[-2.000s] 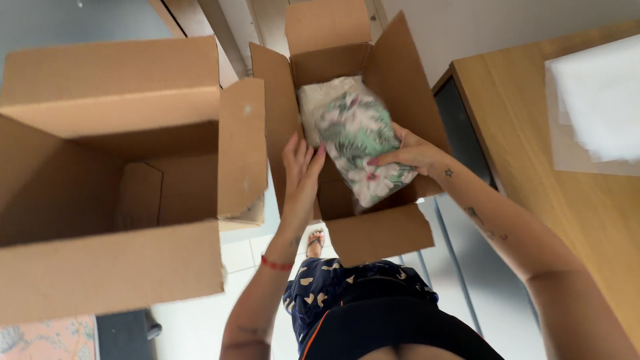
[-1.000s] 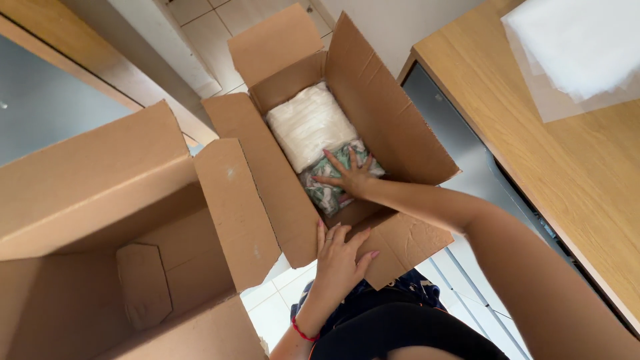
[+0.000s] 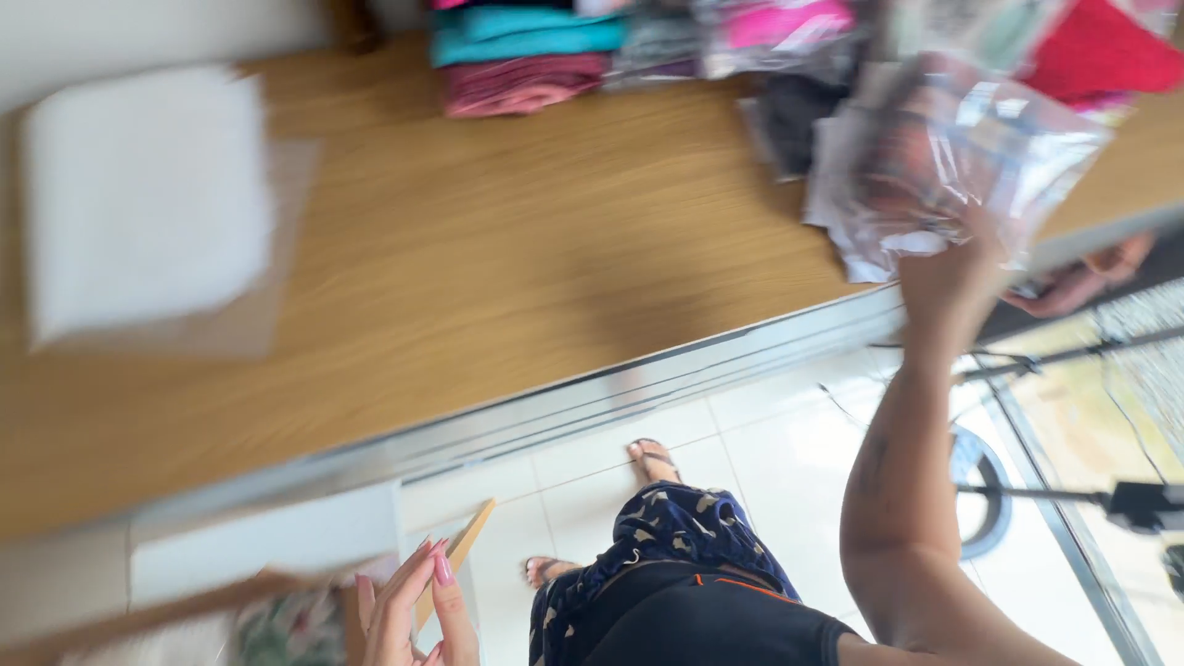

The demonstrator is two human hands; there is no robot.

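Note:
My right hand (image 3: 957,264) grips a clear plastic packet (image 3: 971,157) with folded fabric inside, over the right part of the wooden tabletop (image 3: 518,231); the picture is blurred there. My left hand (image 3: 421,601) is low in view, fingers extended and holding nothing that I can see, beside the cardboard box (image 3: 185,606). Inside that box, partly cut off by the frame edge, lies a green and pink floral packet (image 3: 291,629) next to a whitish one.
Folded teal (image 3: 527,37) and maroon cloths (image 3: 527,83) sit at the table's back, with packaged garments and a red cloth (image 3: 1101,55) to the right. A white stack of sheets (image 3: 148,203) lies left. A black stand and a ring-shaped object (image 3: 985,490) are at right.
The view has swung right to the long table. My right hand has left the floral packet in the box and now grips a clear packet over the table.

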